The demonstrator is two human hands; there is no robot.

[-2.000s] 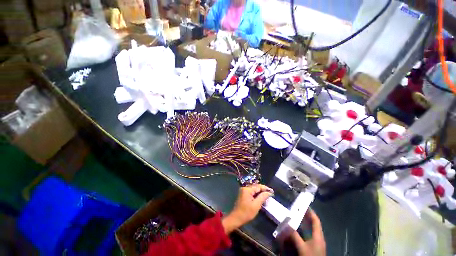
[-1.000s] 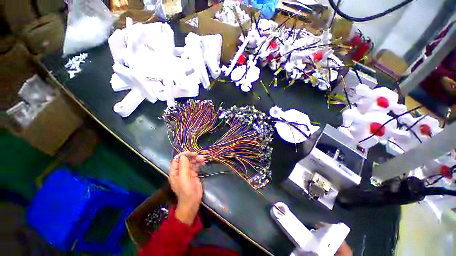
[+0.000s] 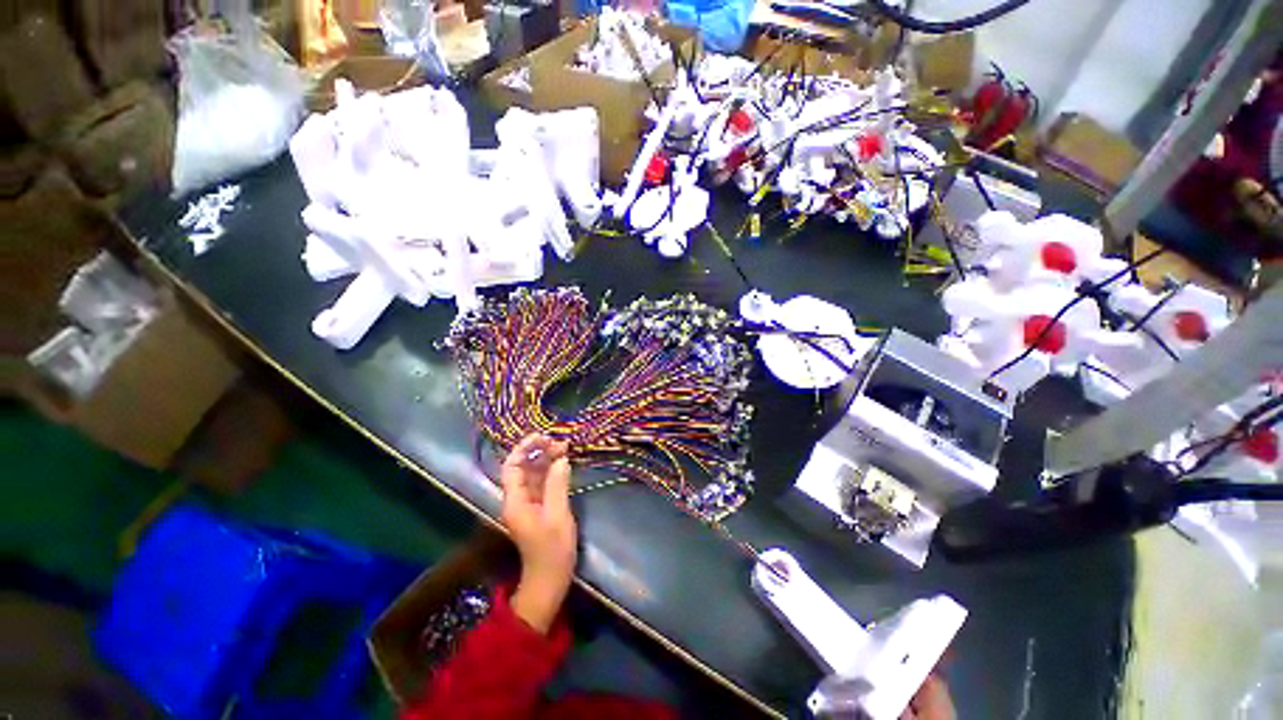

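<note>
The U-shaped bundle of purple, yellow and red wires (image 3: 542,380) lies on the black mat, with silvery ends along its outer rim. My left hand (image 3: 542,528) is at its near edge, fingertips pinching wires; how many cannot be told. A white base housing (image 3: 908,654) with a holed arm (image 3: 809,612) is at the lower right. A thin wire runs from the bundle to the arm's holed end. My right hand (image 3: 932,696) holds the housing from its far right side, mostly hidden behind it and cut off by the bottom edge.
The screw feeder (image 3: 915,436) stands beyond the housing, with the black power driver (image 3: 1041,523) beside it. White housings (image 3: 408,197) are heaped at the back left. Red-centred units (image 3: 1041,335) lie right. A lone white part (image 3: 809,342) lies behind the bundle. A blue stool (image 3: 211,605) is below.
Since the first frame, my left hand has moved left from the housing to the wire bundle. The housing and my right hand have turned and shifted lower right. The view has shifted slightly.
</note>
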